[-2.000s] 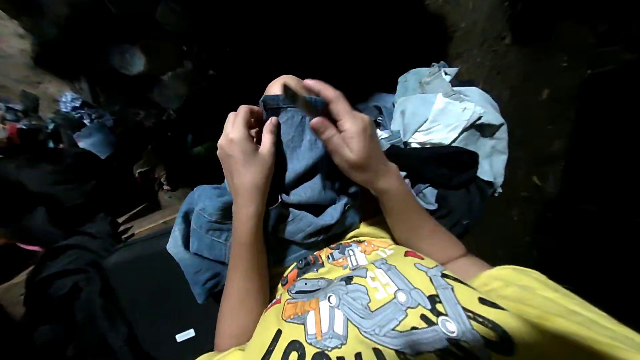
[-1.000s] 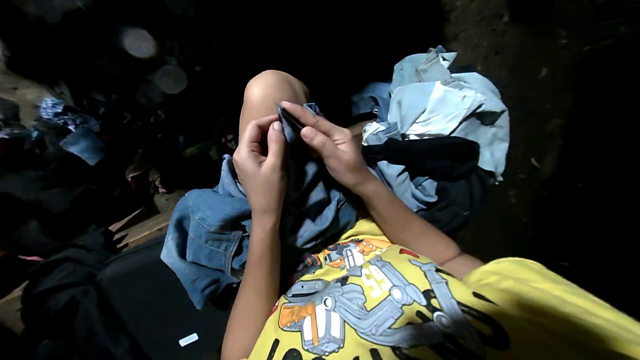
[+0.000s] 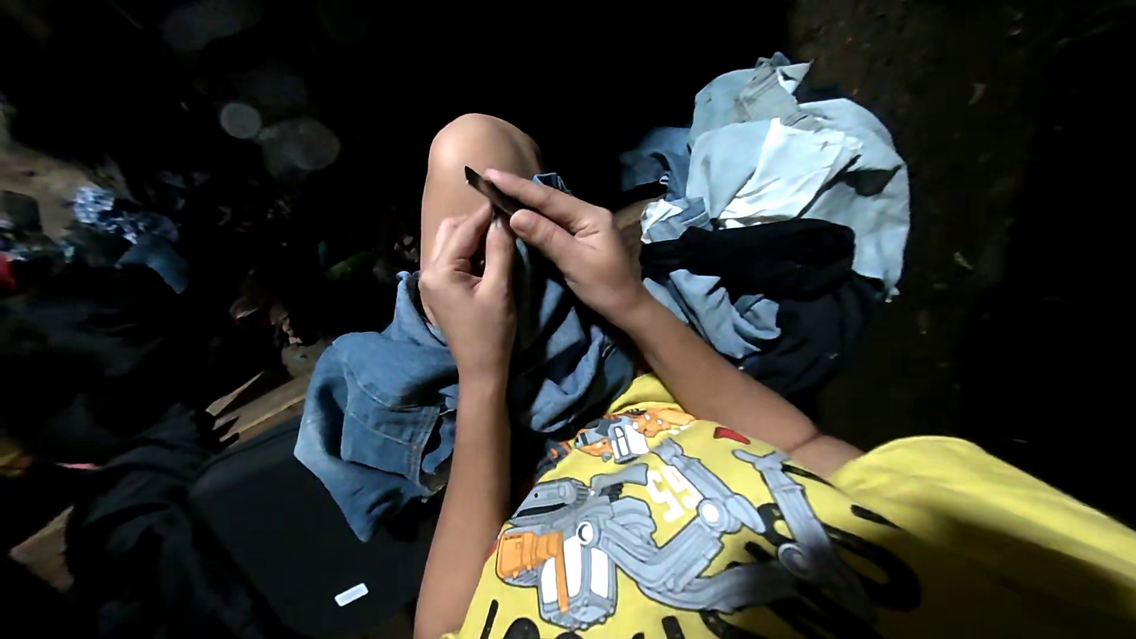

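Above my lap, my right hand grips a small dark blade-like tool between thumb and fingers, its angled tip pointing up and left past my bare knee. Close beside it, the thumb and fingertips of my left hand pinch something at the tool's lower end, most likely an edge of the denim; the fingers hide it. Blue denim cloth, with a seamed pocket-like panel, lies bunched across my lap and hangs below both hands.
Light blue denim pieces and black cloth are heaped to my right. At my left lie a black flat surface with a small white tag, dark cloth and a wooden board. More scraps sit farther left.
The denim held up over my knee two seconds ago is now lower, and the knee shows. Both hands stay close together, and the blade-like tool now shows more clearly.
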